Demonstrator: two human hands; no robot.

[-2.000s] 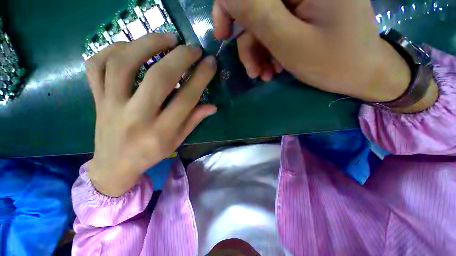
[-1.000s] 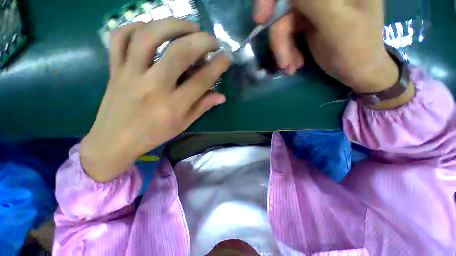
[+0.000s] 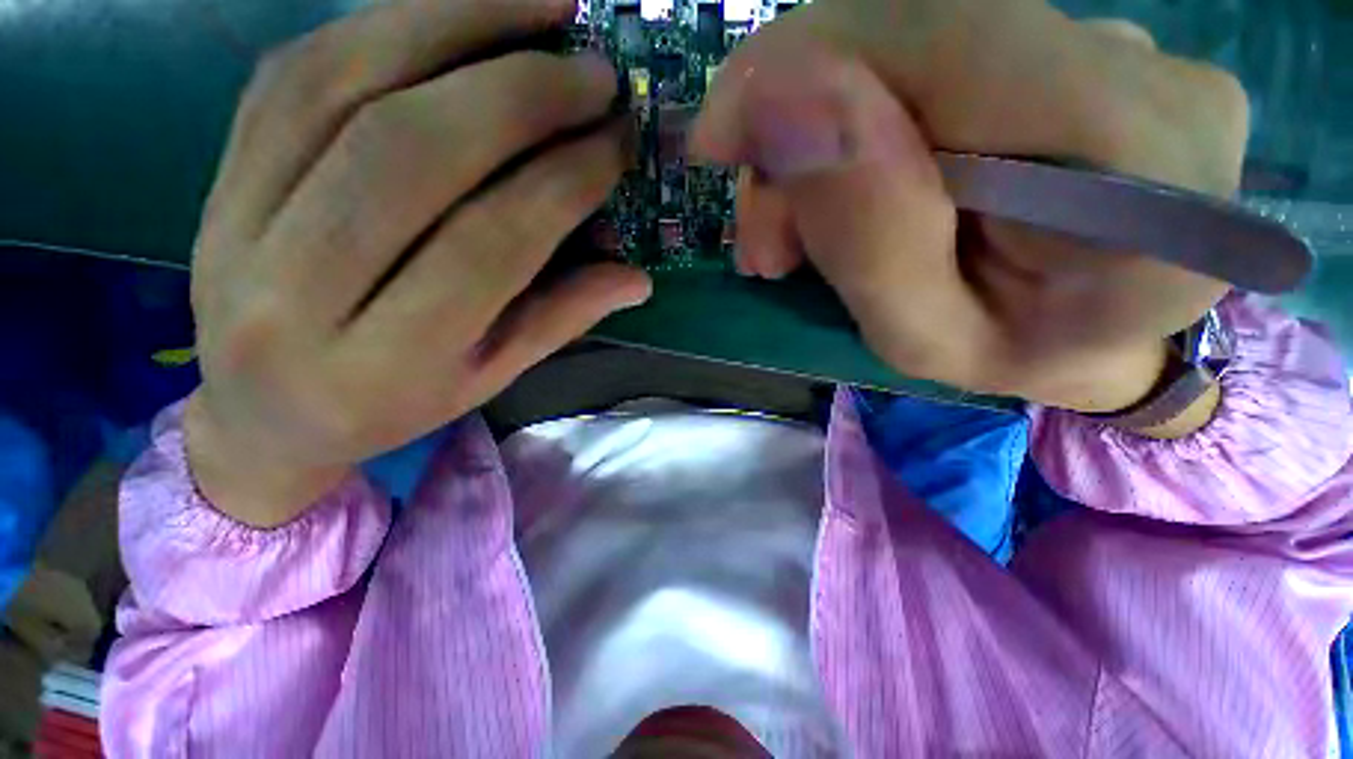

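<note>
A green PCB panel [image 3: 668,171] with small chips and bright silver rectangles lies at the top middle, cut off by the top edge. My left hand [image 3: 401,223] rests along its left side, fingertips on or over the board. My right hand [image 3: 950,193] is at its right side and holds the tweezers [image 3: 1128,223] between thumb and fingers. The tweezers' broad rear end points right; their tips are hidden by the fingers. Whether anything is in the tips cannot be seen.
The dark-green mat [image 3: 104,163] runs to a front edge just before my body. Clear film with glare [image 3: 1291,193] shows at the far right. A strap is on my right wrist. Blue cloth and a red and white item show at the lower left.
My right hand has moved from the clear film to the board, and the tweezers now point across it. More of the board shows between the hands. The view has shifted.
</note>
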